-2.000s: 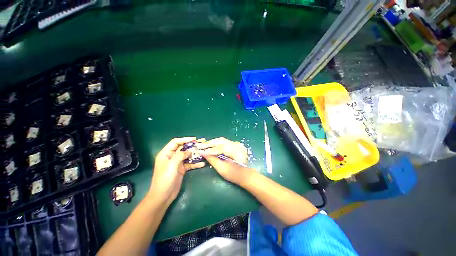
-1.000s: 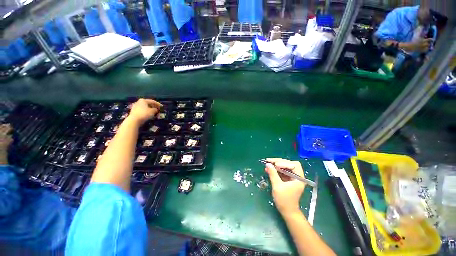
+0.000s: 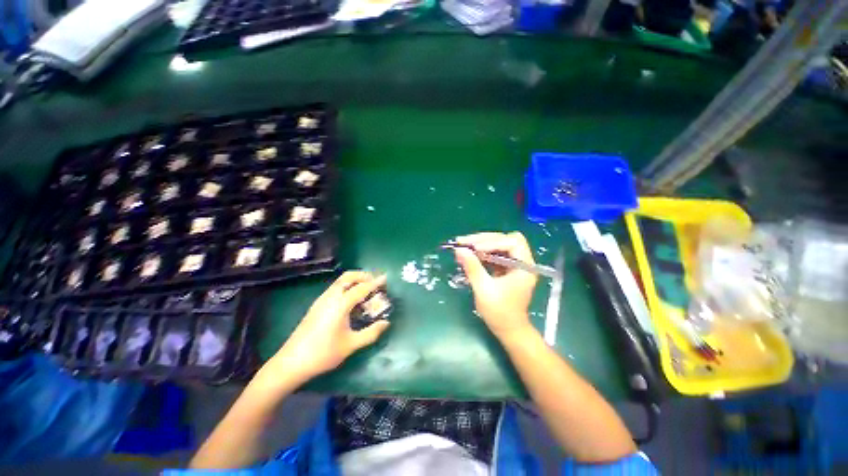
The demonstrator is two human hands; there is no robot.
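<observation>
My left hand point(image 3: 327, 323) is low over the mat, its fingers around a round black module point(image 3: 374, 307) with a pale square centre. My right hand point(image 3: 502, 279) holds metal tweezers point(image 3: 510, 261) like a pen, tips pointing left. Small white parts point(image 3: 420, 273) lie scattered on the green mat between the hands, just left of the tweezer tips. Whether the tips hold a part is too small to tell.
A black blister tray point(image 3: 232, 217) full of modules lies at left over a second tray point(image 3: 167, 342). At right are a blue bin point(image 3: 581, 216), a yellow tray point(image 3: 730, 383), a black-handled tool point(image 3: 618, 316), a pale strip point(image 3: 554, 311) and a metal upright point(image 3: 744, 102).
My left hand has come back from the black tray to the loose module on the mat and closed around it. My right hand still holds the tweezers. The view has tilted down.
</observation>
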